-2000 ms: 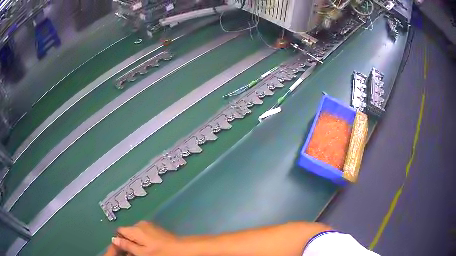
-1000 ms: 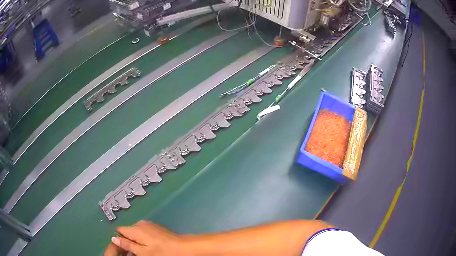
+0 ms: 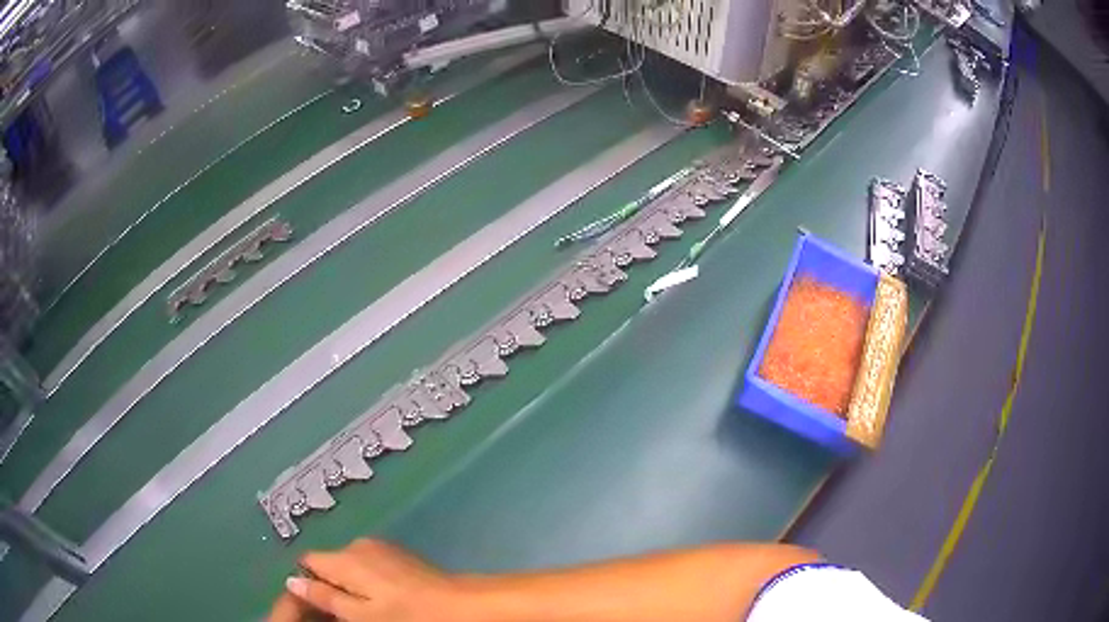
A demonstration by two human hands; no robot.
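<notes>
My right hand [image 3: 371,586] reaches in from the right at the bottom edge. Its fingers are bent together and partly cut off by the edge. Whether it holds something cannot be told. My left hand cannot be made out. A long line of grey toothed metal strips [image 3: 505,340] lies on the green bench, its near end just above my right hand, not touching it. A short grey toothed strip [image 3: 229,270] lies apart on a farther green lane.
A blue bin [image 3: 793,425] full of small orange parts [image 3: 817,346] stands at the right, a yellow-tan block [image 3: 878,362] along its side. Two short strips [image 3: 929,231] lie beyond it. Green-and-white slender tools [image 3: 673,283] lie beside the line. A pale machine [image 3: 693,37] stands at the far end.
The short strip on the farther lane has moved left and nearer. My right hand keeps nearly the same pose; the whole view has shifted slightly. The long line looks unchanged.
</notes>
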